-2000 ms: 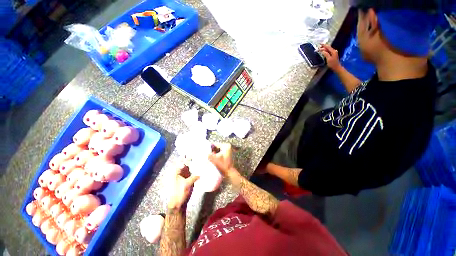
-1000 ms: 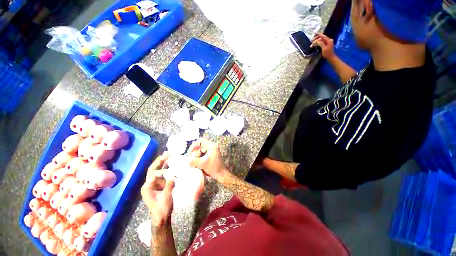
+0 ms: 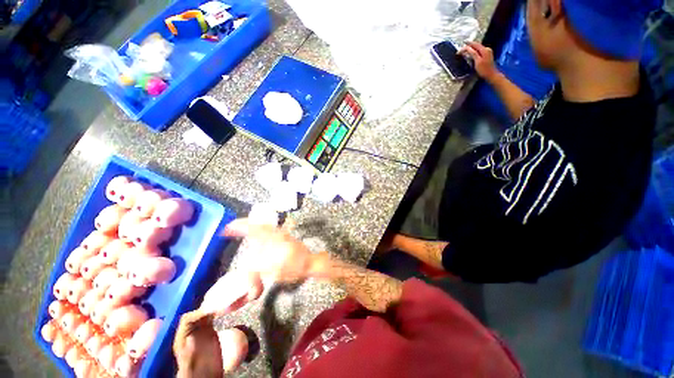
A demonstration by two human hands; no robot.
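Note:
My left hand (image 3: 227, 292) is low at the centre-left, beside the big tray. It is overexposed, and I cannot tell whether it holds a pink piece. My right hand (image 3: 277, 252) is blurred, fingers apart and pointing left, just above and right of the left hand. I see nothing held in it. A pink moulded piece (image 3: 233, 348) lies on the bench, partly behind my left forearm. White stuffing wads (image 3: 324, 187) lie in a loose group between my right hand and the scale. One larger wad (image 3: 283, 108) sits on the blue scale (image 3: 259, 134).
A blue tray (image 3: 208, 229) at left holds rows of pink pieces with dark holes. A smartphone (image 3: 210, 120) lies left of the scale. A small blue tray (image 3: 193, 85) holds mixed items. A clear plastic bulk (image 3: 369, 44) is behind the scale. A co-worker (image 3: 550, 170) at right touches a phone.
My hands have moved off the pink piece they worked on near the wads. My left forearm has shifted left, showing more of the loose piece. My right hand has opened and reached left.

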